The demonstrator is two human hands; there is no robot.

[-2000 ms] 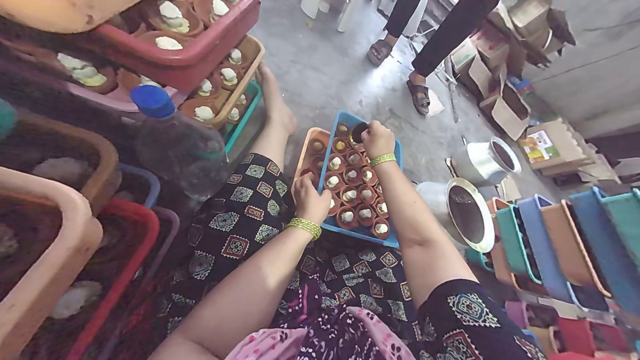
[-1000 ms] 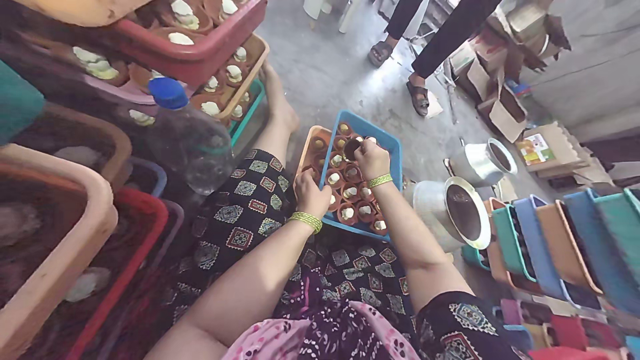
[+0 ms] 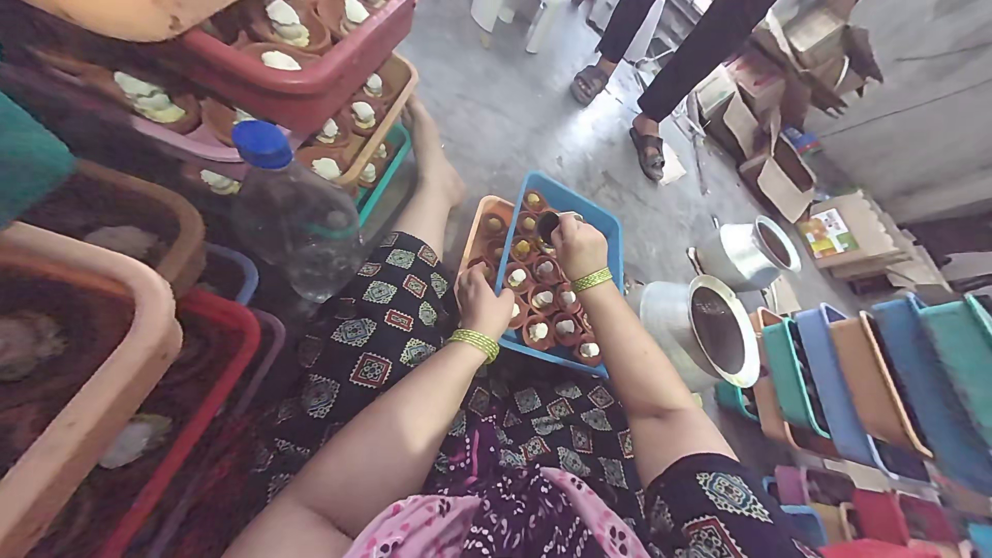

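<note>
A blue plastic tray [image 3: 614,225] lies at my lap, overlapping an orange tray [image 3: 474,221]. Rows of small clay cups [image 3: 539,332] fill the blue one, several topped with white lumps and others with yellowish ones. My right hand [image 3: 580,244] is closed on a small dark cup [image 3: 548,225] above the tray's far part. On the near left rim rests my left hand [image 3: 482,302], its thumb over the cups; whether it grips the rim is hard to tell.
Stacked trays of topped clay cups and a plastic bottle [image 3: 298,225] stand left. Right are two metal pots [image 3: 665,310], [image 3: 736,256] with dark contents and rows of plastic trays [image 3: 852,372]. Ahead, a person's sandalled feet [image 3: 647,147] stand near cardboard boxes [image 3: 775,174].
My right hand has moved a little down along the blue tray, holding the dark cup. My left hand has stayed at the tray's left rim.
</note>
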